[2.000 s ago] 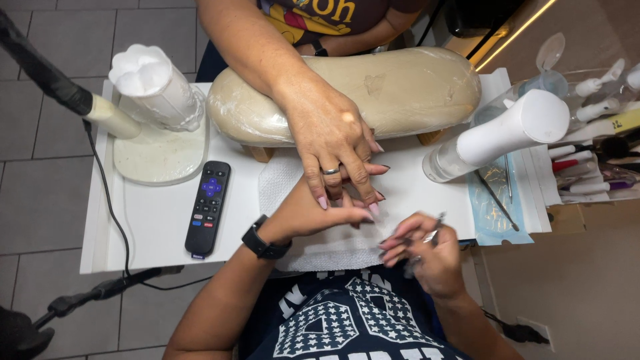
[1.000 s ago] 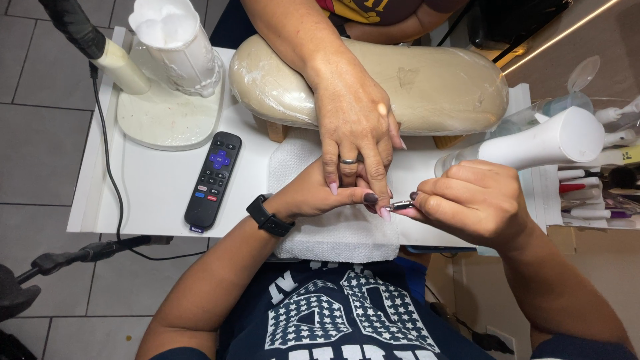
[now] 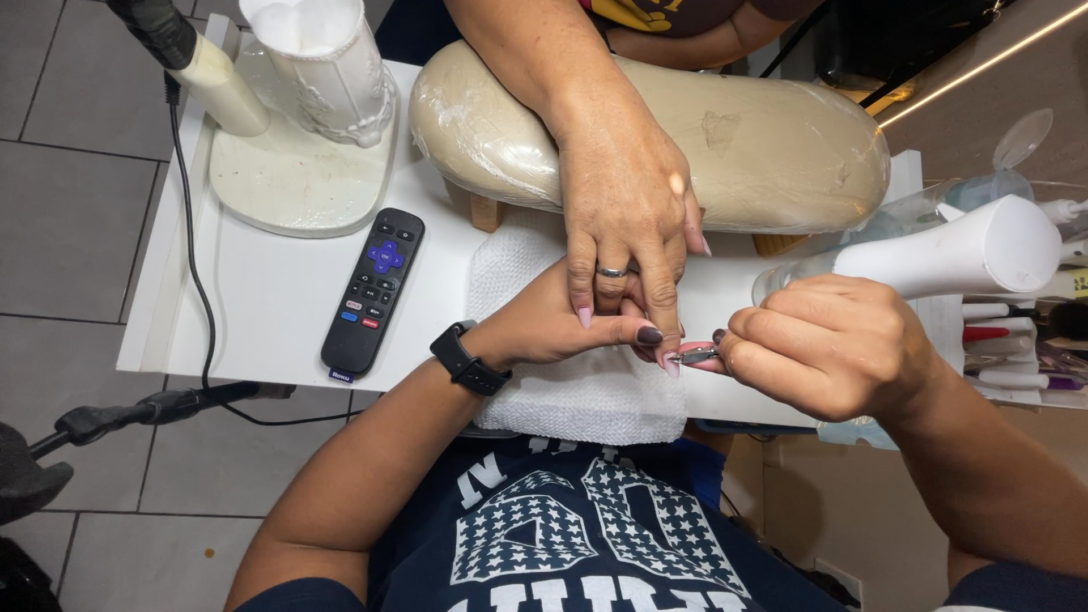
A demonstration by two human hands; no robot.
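Note:
My left hand (image 3: 586,327) grips a finger of the other person's hand (image 3: 625,195), its thumb lying across the finger near the nail. That hand wears a ring and rests palm down over the edge of a plastic-wrapped beige armrest cushion (image 3: 765,144). In my right fist (image 3: 824,344) are small metal cuticle nippers (image 3: 699,355), their tip touching the edge of the held finger's pink nail (image 3: 671,365). The handles are mostly hidden in my fingers. A white textured towel (image 3: 586,391) lies under the hands.
A black remote control (image 3: 372,293) lies on the white table (image 3: 255,314) at left, beside a lamp base (image 3: 297,191) with a white ornate cup (image 3: 327,76). A white-topped pump bottle (image 3: 952,246) stands right, just behind my right hand. Pens and brushes (image 3: 1011,336) fill the right edge.
My right hand, earlier lower and apart from the finger, has come up with the metal tool to the fingertip. My left hand keeps hold of the other person's fingers.

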